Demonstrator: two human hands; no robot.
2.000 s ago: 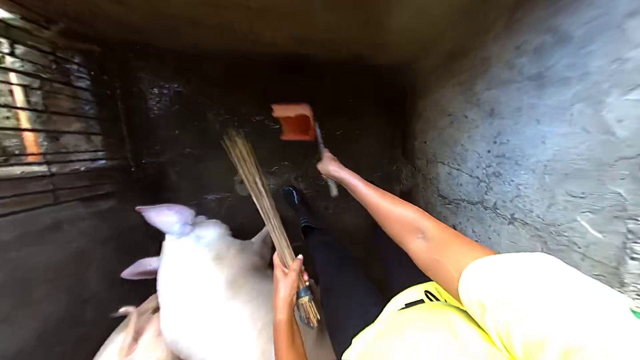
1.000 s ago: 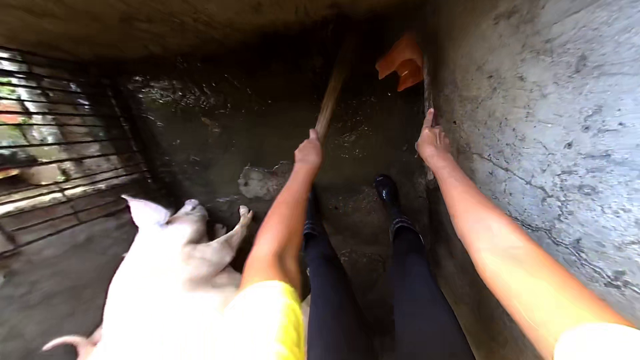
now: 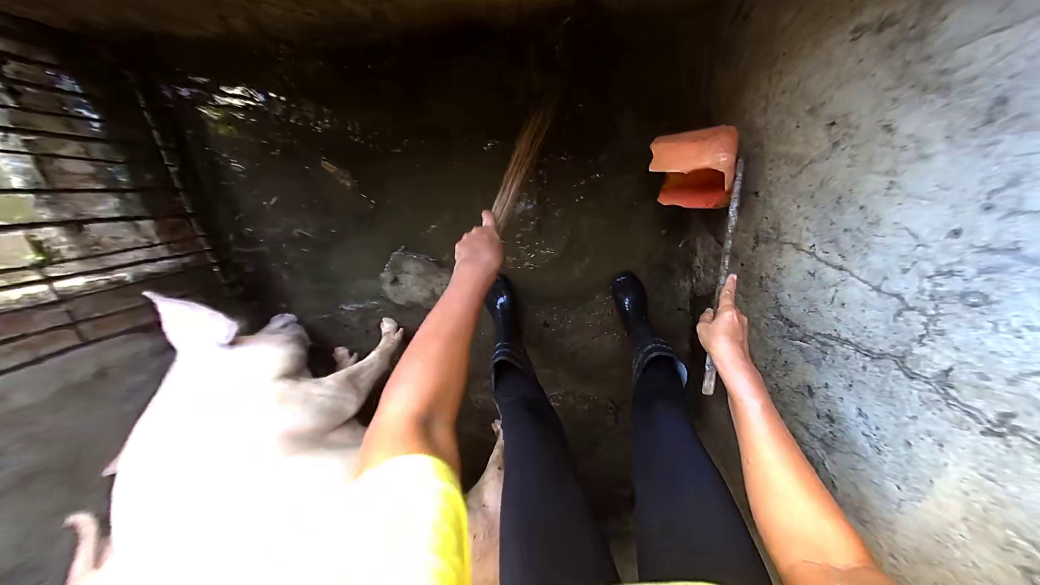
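Observation:
My left hand is closed around a stick broom, whose bristles point away over the wet floor and fade into shadow. In my right hand is a thin grey stick handle, my index finger laid along it. At its far end sits an orange scoop, hollow and rough-edged, beside the right wall. A pale pig lies at the left, near my left arm, its ear and forelegs showing.
Murky water covers the dark floor. A grey stone lies near my black rubber boots. A cracked concrete wall rises on the right; metal bars stand at the left.
Two seconds ago the broom was low beside the pig; my left hand has since moved it forward. The scoop has shifted to the right wall. The view has turned.

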